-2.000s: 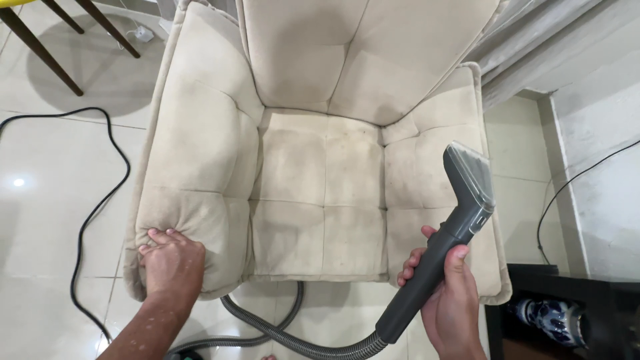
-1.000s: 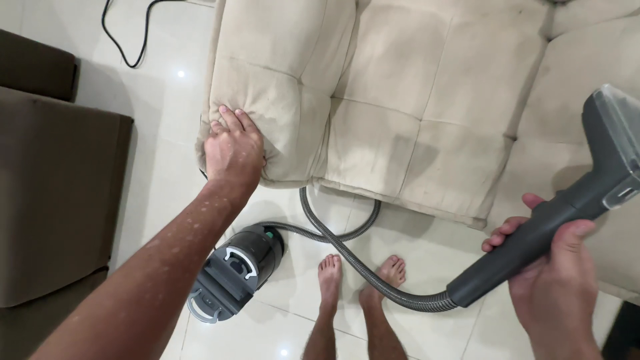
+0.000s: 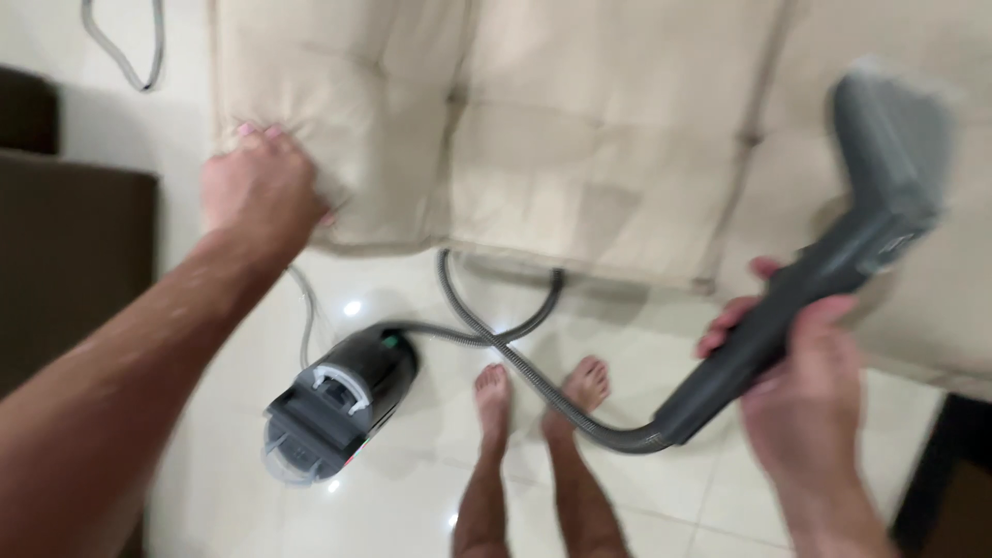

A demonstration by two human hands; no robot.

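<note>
My left hand grips the front end of the padded left arm of a beige upholstered armchair, with the fabric bunched under its fingers. In my right hand is the dark grey handle of an upholstery cleaner's nozzle, its clear head pointing up over the chair's right side. From the handle a ribbed grey hose curves down, crosses itself and runs to a portable upholstery cleaner on the floor. Motion blur softens the nozzle and both hands.
My bare feet stand on glossy pale floor tiles, close to the hose. Dark brown furniture is at the left edge. A cord lies on the floor at upper left. A black piece of furniture shows at lower right.
The view has tilted down strongly, bringing the cleaner and my feet into sight. My left hand remains on the chair arm, and my right hand still holds the nozzle handle.
</note>
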